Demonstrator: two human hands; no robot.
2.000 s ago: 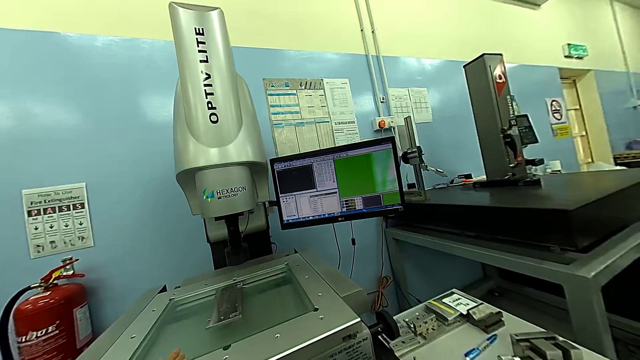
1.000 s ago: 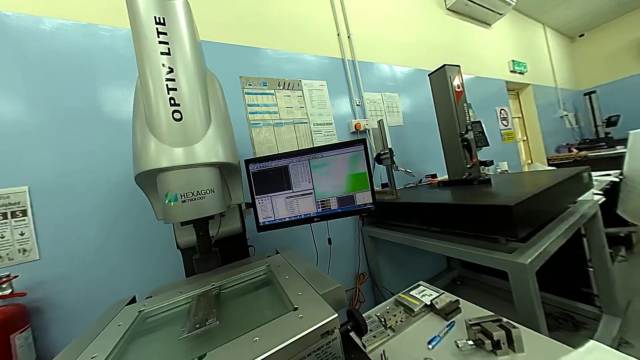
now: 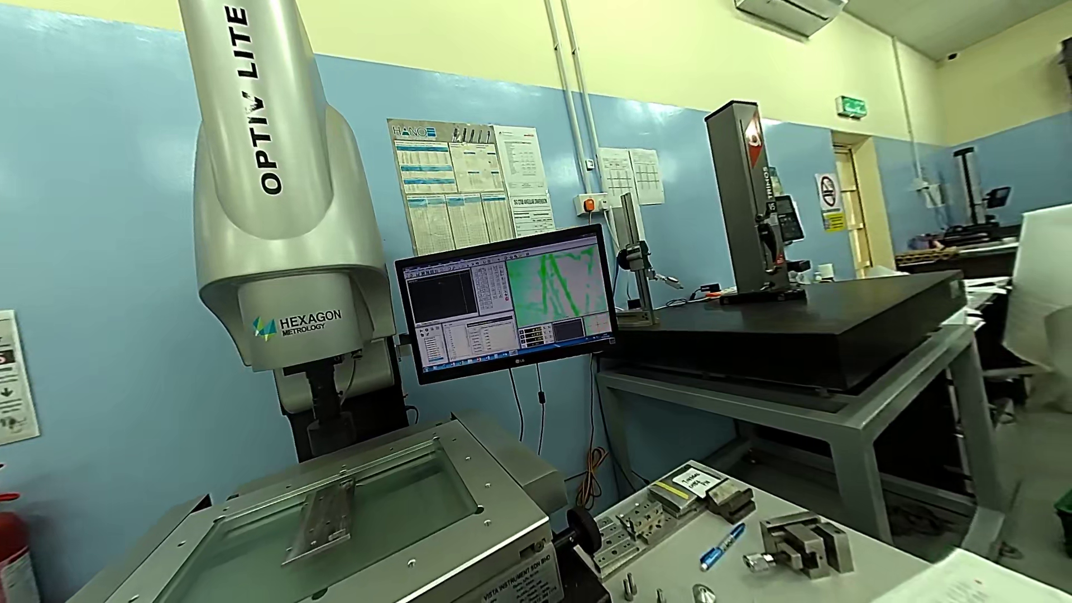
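Observation:
Neither my left hand nor my right hand shows in the head view. A flat metal part with small holes (image 3: 324, 517) lies on the glass stage (image 3: 410, 494) of a Hexagon Optiv Lite vision measuring machine (image 3: 293, 310). The machine's dark lens unit (image 3: 327, 402) hangs above the back of the stage. To its right, a monitor (image 3: 507, 301) shows software windows and a bright view with green streaks. A black knob (image 3: 582, 530) sticks out at the stage's right side.
A side table (image 3: 712, 578) bears a small steel vise (image 3: 804, 544), a blue marker (image 3: 722, 547), metal fixture blocks (image 3: 636, 528) and papers (image 3: 963, 582). Behind it, a black surface plate (image 3: 796, 331) on a grey stand carries a Trimos height gauge (image 3: 754, 201). A red extinguisher (image 3: 12, 544) stands far left.
The view has swung to the right. On the monitor, the mostly green picture has turned pale with green streaks. An orange-pink fingertip at the stage's lower edge two seconds ago is gone from view.

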